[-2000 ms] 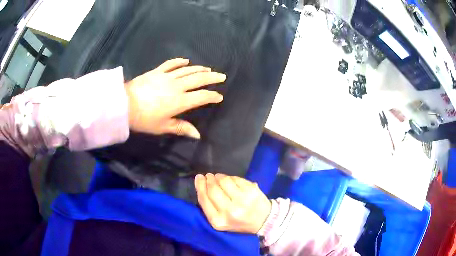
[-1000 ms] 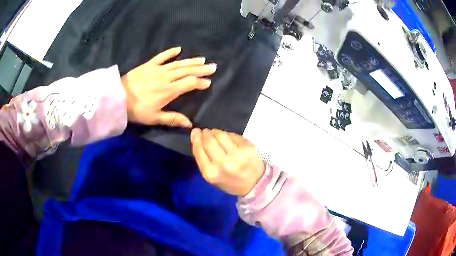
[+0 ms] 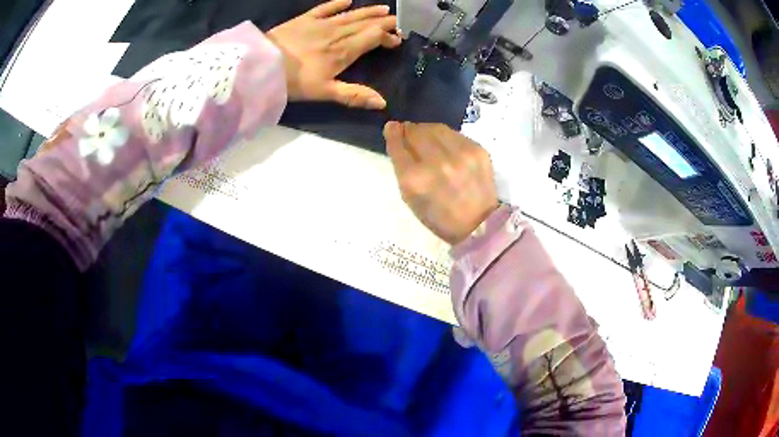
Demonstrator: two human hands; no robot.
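Note:
The black fabric panel (image 3: 342,132) lies on the white table, its near edge back from the table's front edge. My left hand (image 3: 335,53) lies flat on it with fingers spread. My right hand (image 3: 444,175) is at the panel's near edge, fingertips and thumb closed on the fabric near my left thumb. The presser foot and needle area (image 3: 423,55) is just beyond my hands, over the fabric's right part. The fabric under my hands is hidden.
The white machine head (image 3: 623,43) with its lit control panel (image 3: 653,145) stands at right. Small black parts (image 3: 587,201) and snips (image 3: 640,280) lie on the table. The ruler scale (image 3: 414,265) runs along the front edge. Blue cloth (image 3: 299,316) covers my lap; a blue bin (image 3: 675,416) is lower right.
The fabric and both hands have moved away from me, toward the needle area. The table's front strip with its ruler marks now shows. The fabric has left my lap.

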